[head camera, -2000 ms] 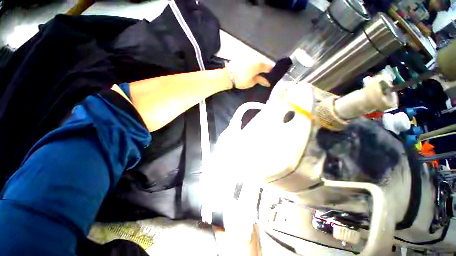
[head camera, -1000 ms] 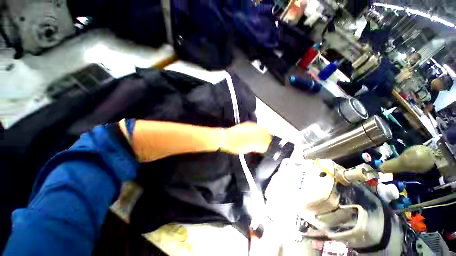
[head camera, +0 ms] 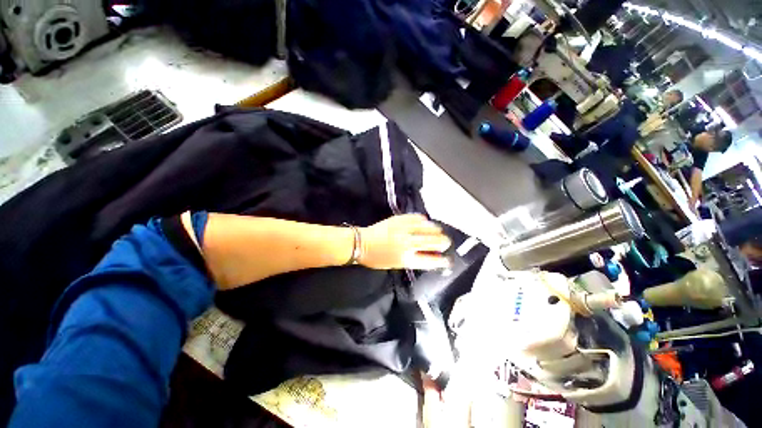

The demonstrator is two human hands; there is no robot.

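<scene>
A large black garment panel [head camera: 276, 167] with a white striped trim [head camera: 387, 163] lies across the table. My left hand [head camera: 407, 242] rests flat on the cloth, fingers spread towards the machine, below the trim's upper part. The cream sewing machine head [head camera: 522, 313] with blue lettering stands at lower right; glare hides its needle and presser foot. A small part of my right hand [head camera: 431, 399] shows at the bottom edge beside the machine, washed out by glare; its fingers cannot be made out.
Steel flask [head camera: 576, 238] and a clear cylinder [head camera: 535, 216] stand behind the head. A second machine [head camera: 58, 33] is at upper left, near a dark grille [head camera: 125, 121]. The worn table edge [head camera: 292, 401] is at the bottom. People sit at the far right.
The view has shifted, showing more of the room. My left hand has gone from grasping dark cloth near the flasks to lying flat on the panel.
</scene>
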